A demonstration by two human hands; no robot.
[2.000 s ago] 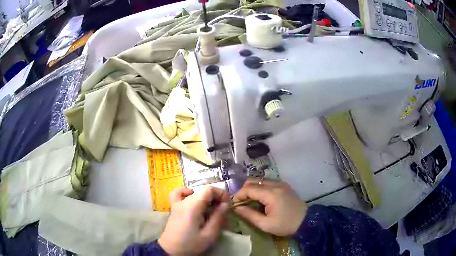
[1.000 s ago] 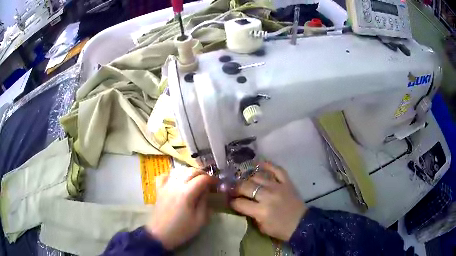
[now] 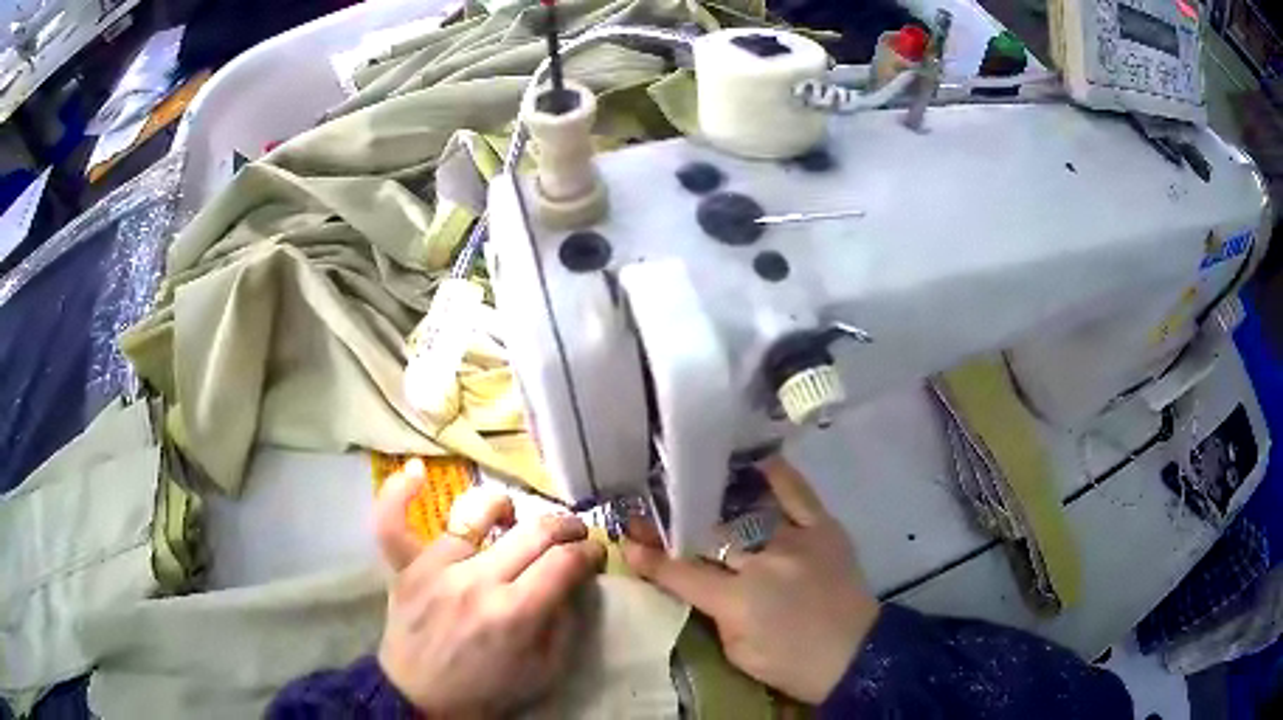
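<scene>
My left hand point(image 3: 493, 605) lies on the pale sage-khaki panel point(image 3: 282, 633), fingertips close to the presser foot point(image 3: 608, 518) on its left. My right hand point(image 3: 781, 584) is right of the needle area, fingers on the cloth edge, partly behind the machine's front lever. A darker olive band point(image 3: 718, 678) runs down from between the hands beside the panel. The needle and the cloth under the fingertips are mostly hidden. The white sewing machine point(image 3: 901, 253) stands over both hands.
A crumpled khaki heap point(image 3: 296, 324) lies behind and left of the machine head. Folded panels point(image 3: 85, 521) lie far left. A stack of bands point(image 3: 1006, 478) lies under the arm. Orange-yellow tape point(image 3: 443, 492) is left of the needle. A control panel point(image 3: 1133, 56) is upper right.
Since the earliest frame, both hands have moved from pinching the cloth edge in front of the foot to lying flatter beside it. The view has shifted closer to the machine head.
</scene>
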